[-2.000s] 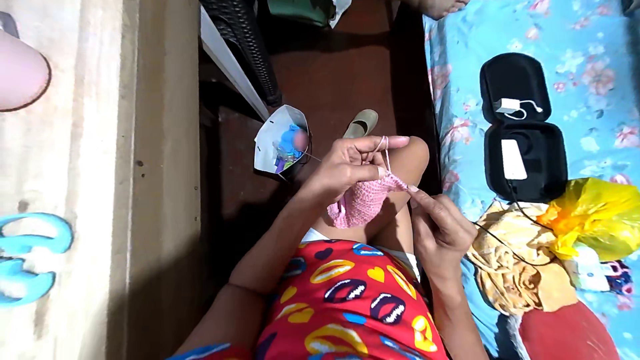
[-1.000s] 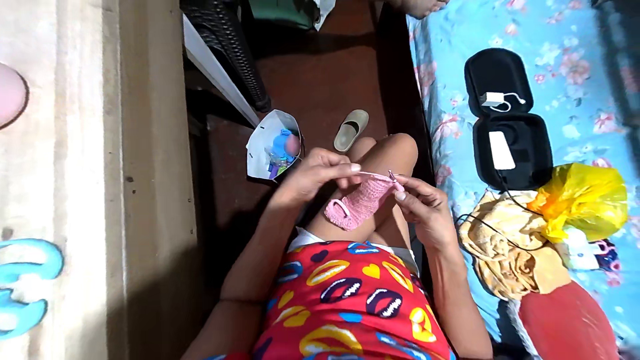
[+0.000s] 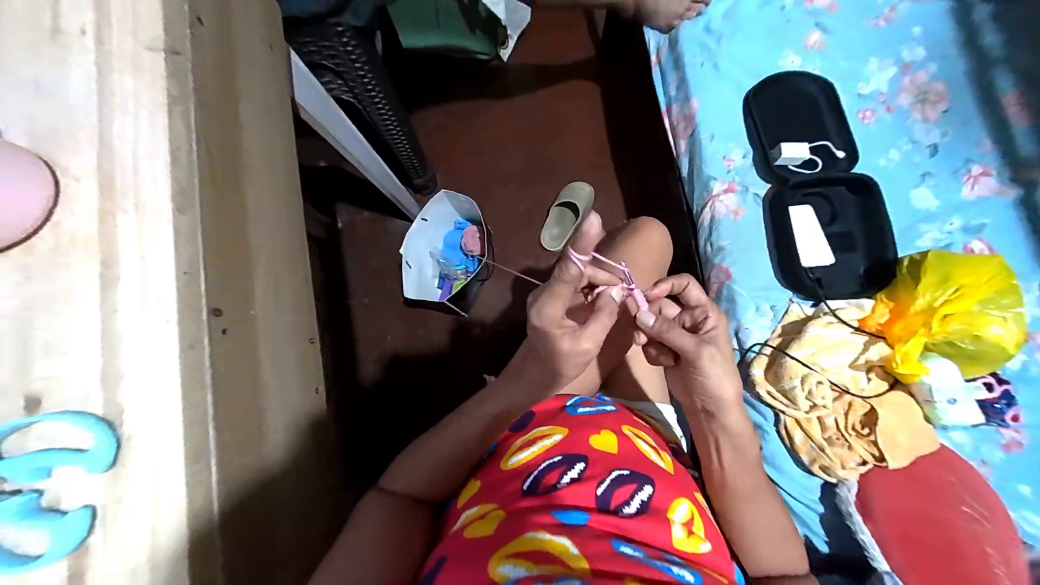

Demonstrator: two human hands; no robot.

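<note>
Above my lap, my left hand [image 3: 569, 313] pinches a piece of pink crochet work [image 3: 605, 292] between thumb and finger, its raised index finger carrying a loop of pink yarn [image 3: 603, 258]. Close against it on the right, my right hand [image 3: 682, 329] grips a slim pink crochet hook [image 3: 639, 299], whose tip meets the yarn at the work. Most of the crocheted fabric is hidden by my hands. A strand of yarn runs from my left hand down to a white paper bag [image 3: 418, 260] on the floor, which holds a pink yarn ball [image 3: 471, 240] and blue items.
Left is a wooden table [image 3: 146, 325] with blue scissors handles [image 3: 57, 447]. On the floral bed at right lie an open black case [image 3: 881, 236], a yellow plastic bag [image 3: 967, 309], a tan cloth [image 3: 829, 406] and a red object [image 3: 934, 520]. A slipper [image 3: 567, 215] rests on the floor.
My hands have come together at the work, and my left index finger is raised with yarn around it. The pink fabric, hanging in plain sight earlier, is now mostly covered.
</note>
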